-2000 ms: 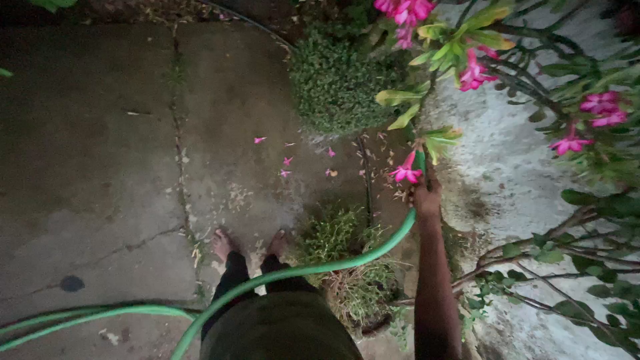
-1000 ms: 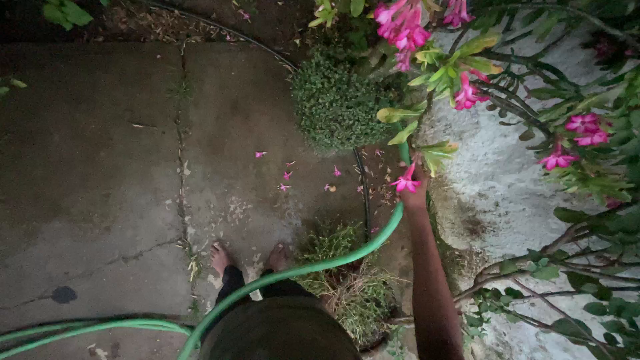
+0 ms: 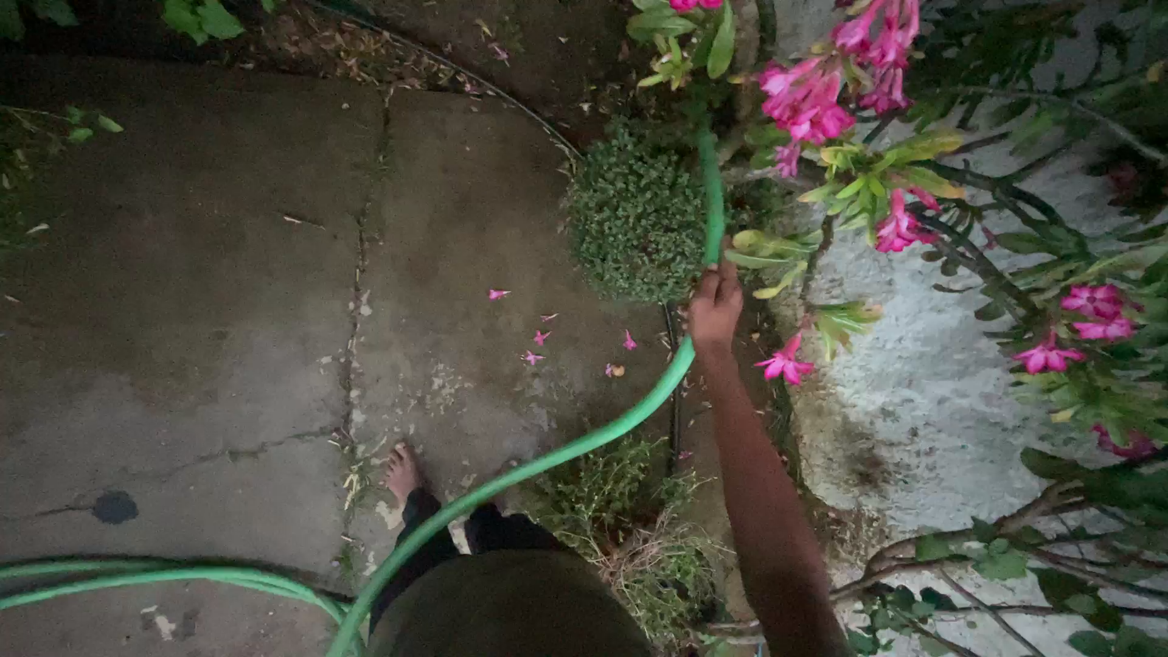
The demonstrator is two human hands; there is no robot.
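My right hand is closed around a green garden hose, just right of a rounded small-leaved shrub. Past my fingers the hose runs up beside that shrub toward foliage at the top, where its end is not clear. Behind the hand it curves down and left past my legs, and more of its length lies on the paving at the lower left. A pink flower hangs to the right of my wrist. My left hand is out of the frame.
Cracked concrete paving with fallen pink blossoms lies at the left. A dry, spiky plant grows near my legs. Pink-flowered branches reach out in front of a rough whitewashed wall. A thin dark pipe runs along the ground.
My right hand has moved up and forward with the hose, from beside the hanging pink flower to the edge of the rounded shrub. More of the hose now shows beyond my fingers.
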